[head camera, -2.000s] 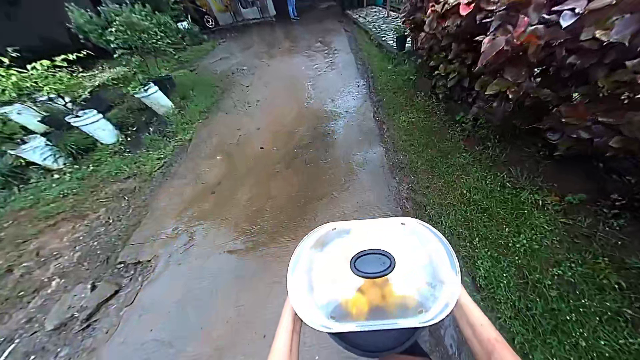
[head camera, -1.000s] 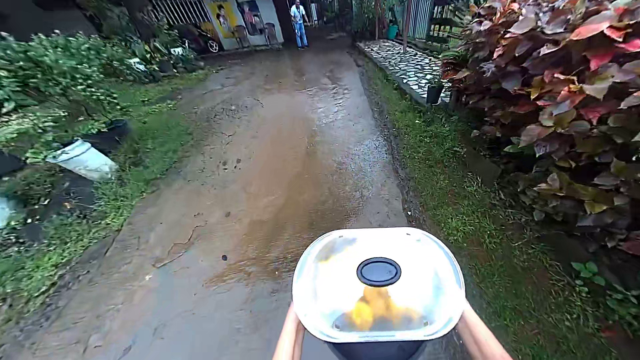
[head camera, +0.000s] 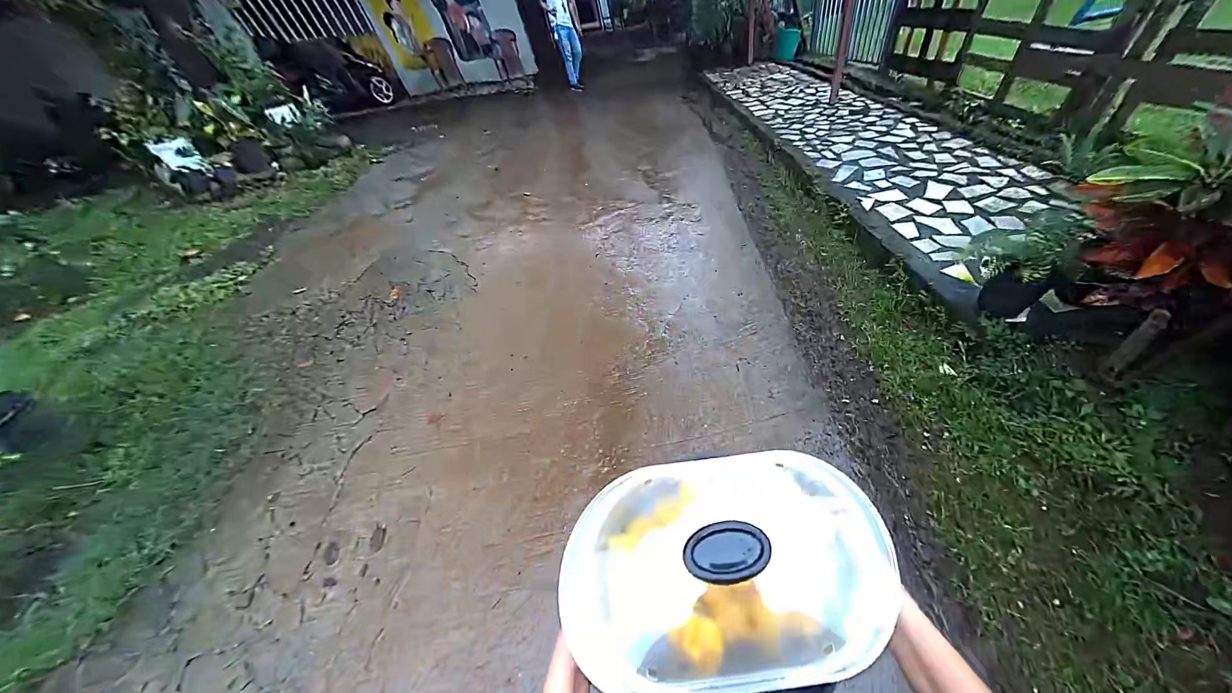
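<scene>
A food container with a translucent plastic lid (head camera: 635, 587) and a dark oval knob (head camera: 727, 551) is held level at the bottom of the view, right of centre. Yellow-orange pieces (head camera: 736, 621) show blurred through the lid. My left hand (head camera: 564, 669) is at the container's left side and my right hand (head camera: 929, 645) at its right; mostly wrist and forearm are visible. The fingers of both are hidden beneath or behind the container, which rests between the two hands.
A wet, muddy concrete path (head camera: 500, 337) runs ahead between grass strips. On the right are a raised stone-mosaic walkway (head camera: 924, 183), a wooden fence (head camera: 1039, 58) and potted plants. A person (head camera: 566, 43) stands far ahead near a painted wall (head camera: 452, 43); a motorcycle (head camera: 337, 72) is beside it.
The view has advanced along the path; the mosaic walkway, painted wall and person appear nearer. The red-leaved bush has largely left the view. Both hands still carry the container.
</scene>
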